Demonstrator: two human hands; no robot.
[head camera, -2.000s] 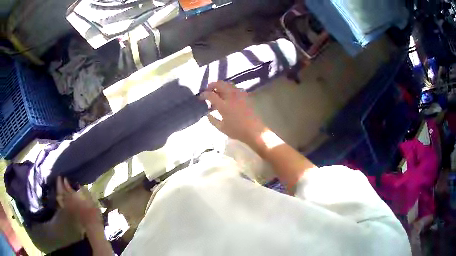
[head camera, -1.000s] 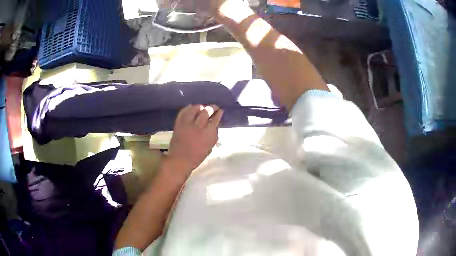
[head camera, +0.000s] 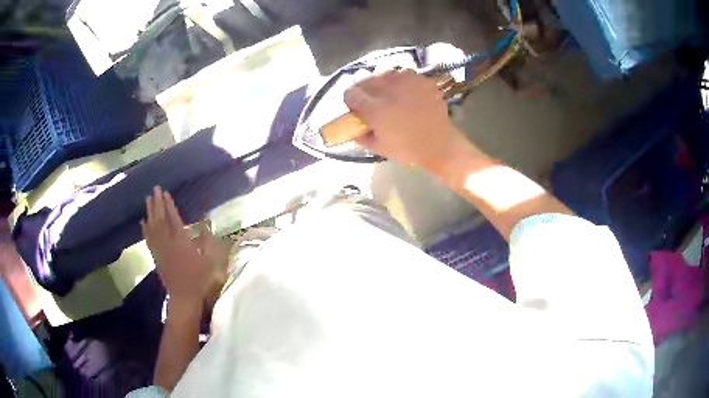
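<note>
The dark navy-purple garment piece (head camera: 175, 180) lies lengthwise over the narrow board, its purple crumpled end at the far left. My right hand (head camera: 404, 116) grips the yellow-brown handle (head camera: 344, 129) of the steam iron. The iron's pointed sole with a shiny rim (head camera: 309, 134) faces left and rests over the garment's right end. A hose and cables (head camera: 490, 68) trail from its back. My left hand (head camera: 172, 241) lies with fingers extended on the garment's near edge, left of the iron, holding nothing.
A blue slotted basket (head camera: 66, 116) stands behind the board's left end. A cream board (head camera: 233, 82) lies behind the garment. A light-blue slab (head camera: 614, 35) is at the upper right. Bright pink cloth (head camera: 673, 295) is at the far right. Dark crumpled cloth (head camera: 97, 346) lies at the lower left.
My right hand has come back from behind the board and now holds the iron over the garment. My left hand has moved left along the garment. The view has tilted.
</note>
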